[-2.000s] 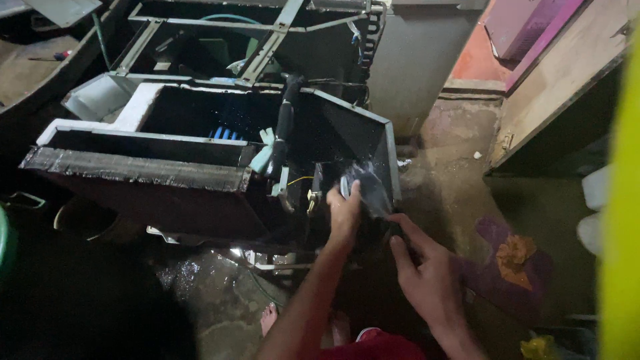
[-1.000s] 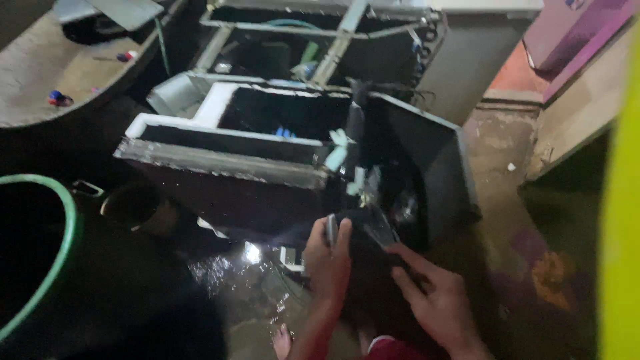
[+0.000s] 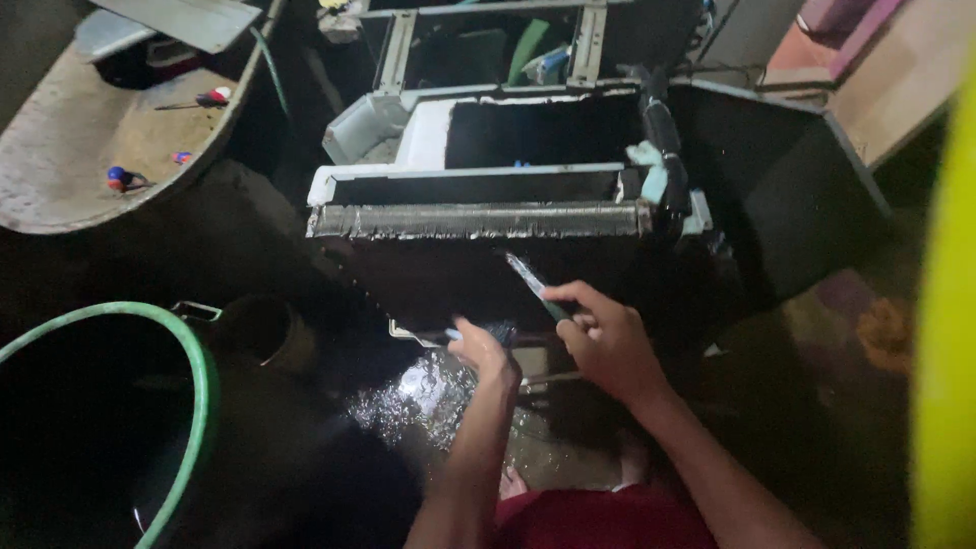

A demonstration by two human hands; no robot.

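My right hand [image 3: 602,335] is closed around a slim dark green thing [image 3: 558,309], possibly a hose end. A bright streak [image 3: 526,274], which looks like water, runs from it toward the dark front face of an opened air conditioner unit. Below and to the left, my left hand [image 3: 484,351] grips a small tool with a pale blue end [image 3: 454,334]; dark bristles seem to show on its other side. Above both hands is the top edge of the metal fin coil [image 3: 480,219]. A black-wrapped pipe [image 3: 662,122] stands at the coil's right end.
A green hose [image 3: 200,381] curves at the lower left, near a bucket [image 3: 293,339]. Screwdrivers [image 3: 210,99] lie in a worn basin [image 3: 69,145] at the upper left. Water glistens on the floor [image 3: 419,389] by my feet. A door panel [image 3: 900,76] stands at the upper right.
Both hands have moved from the unit's right side to the front of the coil. The left hand is now lower than the right. The view has shifted left.
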